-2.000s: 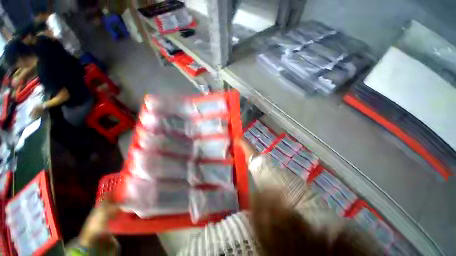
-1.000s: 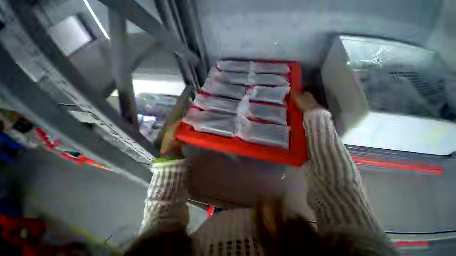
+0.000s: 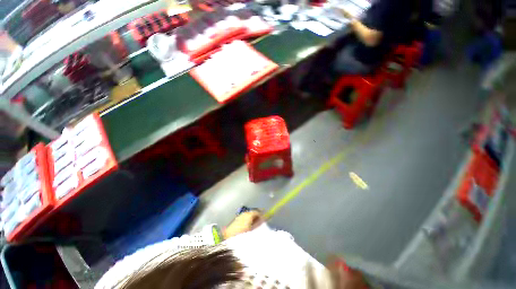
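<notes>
My left hand (image 3: 243,224), with a green band at the wrist, is low in the middle of the view, in front of my body. Its fingers are blurred, and a small dark shape shows beside them. A blurred brownish-red shape at the bottom edge may be my right hand (image 3: 343,275); its fingers cannot be made out. Two red trays with filled slots lie at the bench's near left end, an outer one (image 3: 41,163) and an inner one (image 3: 106,141). Another red tray (image 3: 271,66) with a bright white surface lies further along the bench's front edge.
A red stool (image 3: 268,135) stands on the grey floor beside the bench (image 3: 153,119). More red stools (image 3: 355,96) stand near a seated person in dark clothes. A blue object (image 3: 155,224) is below the bench. A shelf with red trays (image 3: 478,182) runs along the right.
The view has turned from the shelf to the bench and floor. The red tray of bagged items that both hands held is no longer seen in them. My left hand is now low.
</notes>
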